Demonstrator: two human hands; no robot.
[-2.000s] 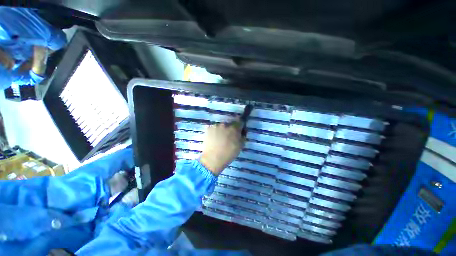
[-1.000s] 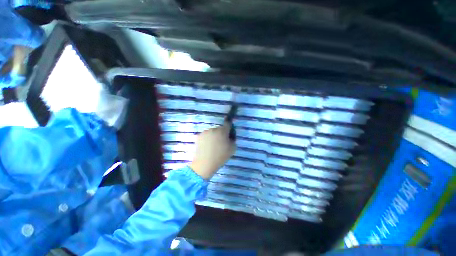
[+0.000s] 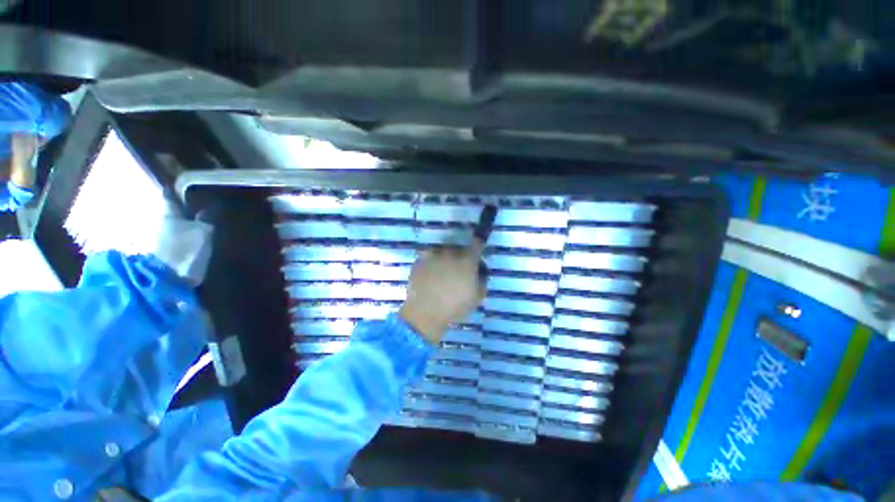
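Note:
A deep black crate (image 3: 677, 314) holds close parallel rows of silver-white metal parts (image 3: 599, 289). My right hand (image 3: 449, 279), in a blue sleeve, is over the rows. One finger points to the upper rows and its tip has a black covering. The other fingers look curled; I see nothing held in them. My left sleeve (image 3: 123, 294) is beside the crate's left wall. A pale blurred shape (image 3: 186, 250) is at its end; whether this is my left hand or an item is unclear.
Another black crate (image 3: 59, 230) with bright contents stands at the upper left, near another person's blue sleeve and arm (image 3: 22, 157). Large dark bin-like edges (image 3: 373, 93) cross the top. A blue cabinet (image 3: 711, 377) with Chinese lettering is at the right.
My right hand keeps pointing over the rows, at a slightly different spot. My left sleeve has moved up in the picture, and the pale shape now shows by it. The crate has shifted left in view.

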